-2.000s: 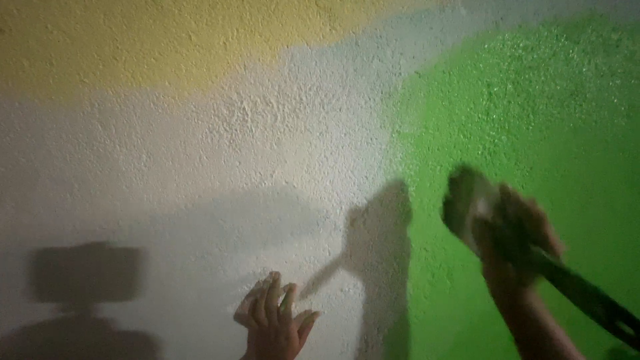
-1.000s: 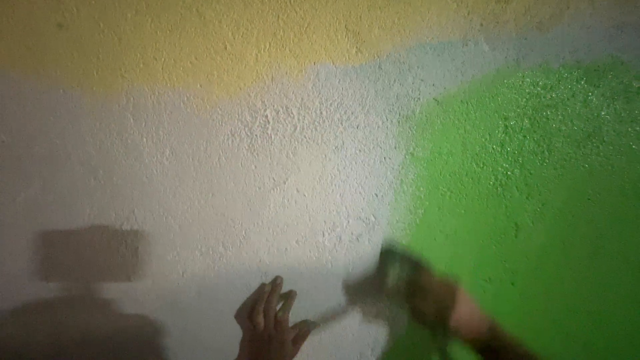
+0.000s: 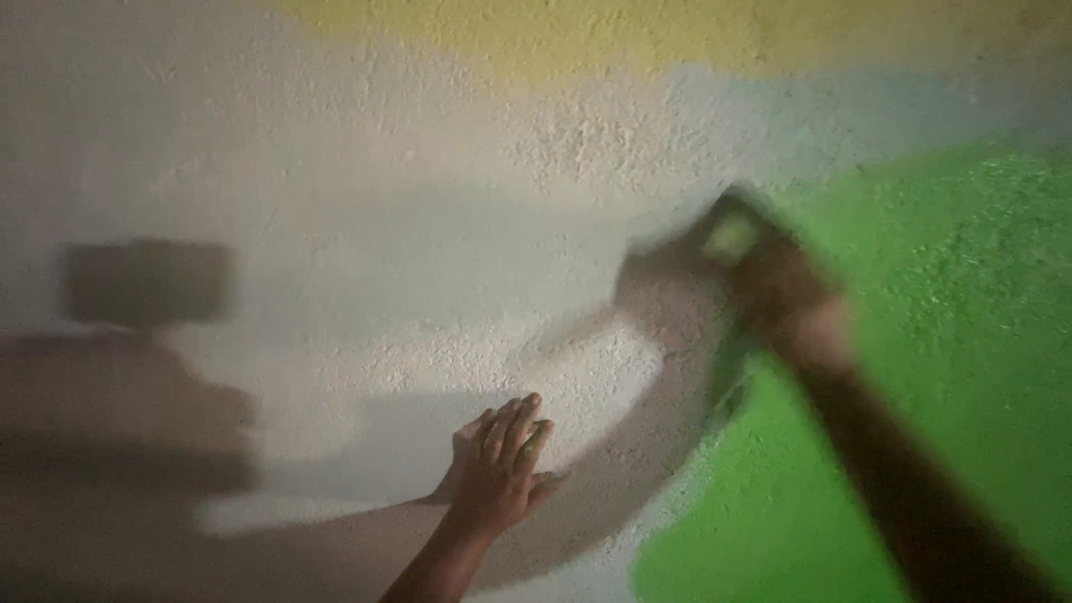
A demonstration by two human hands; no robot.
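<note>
My left hand (image 3: 507,461) rests with its fingers apart against the pale, rough painted wall (image 3: 352,268), low and near the middle of the view. Up and to the right of it, my right hand (image 3: 787,293) is blurred by motion and closed around a paintbrush (image 3: 733,205), whose dark head is near the upper left edge of the bright green paint (image 3: 946,402). The brush's handle is mostly hidden by the hand and blur.
Yellow paint (image 3: 670,33) spans the top of the wall, with a bluish grey band (image 3: 871,109) under it. Shadows of a head-like shape and a boxy form (image 3: 146,285) fall at the left, and an arm's shadow (image 3: 620,477) curves beside my left hand.
The right hand, with the brush, has moved up from its low place at the edge of the green a second ago. My left hand stays on the wall.
</note>
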